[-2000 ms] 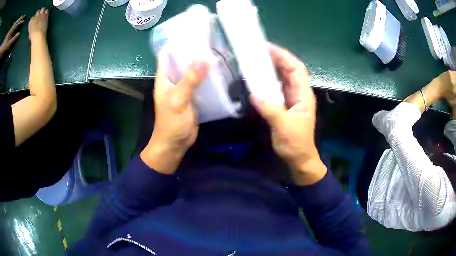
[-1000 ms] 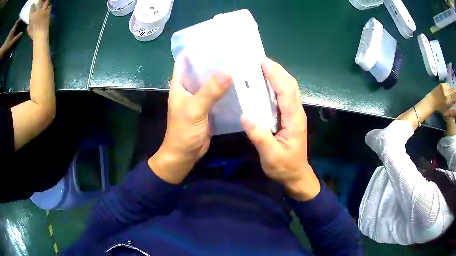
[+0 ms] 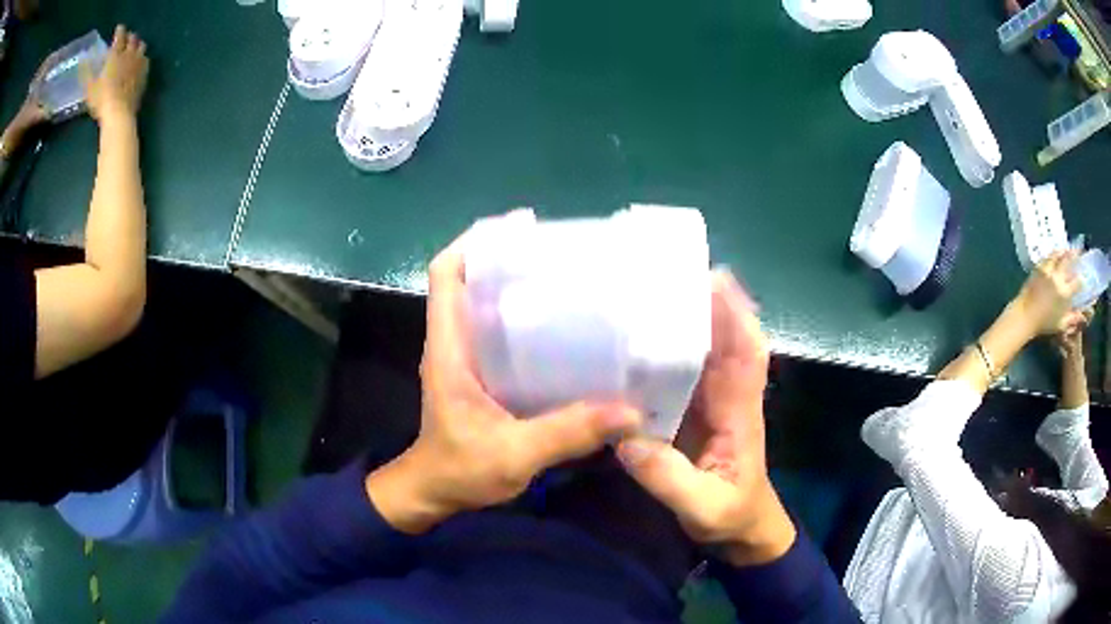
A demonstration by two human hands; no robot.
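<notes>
A white translucent housing [image 3: 554, 323] is held above the lap, in front of the table edge. A white end cover [image 3: 668, 293] sits against its right side; whether they are fully joined I cannot tell. My left hand [image 3: 469, 414] grips the housing from the left, its thumb along the lower front. My right hand [image 3: 725, 445] holds the cover side from the right, fingers behind it and thumb at the bottom corner. The housing's inside is hidden, and the parts are slightly blurred.
White units [image 3: 402, 85] lie at the upper left of the green table [image 3: 585, 146]. A unit with a black ribbed grille [image 3: 902, 219] and white parts [image 3: 920, 79] lie right. People work on the left [image 3: 116, 183] and right [image 3: 962, 451].
The cover, first apart with wires showing between, came against the housing. Both hands and the parts have since turned and moved lower in view. The view now shows more of the table.
</notes>
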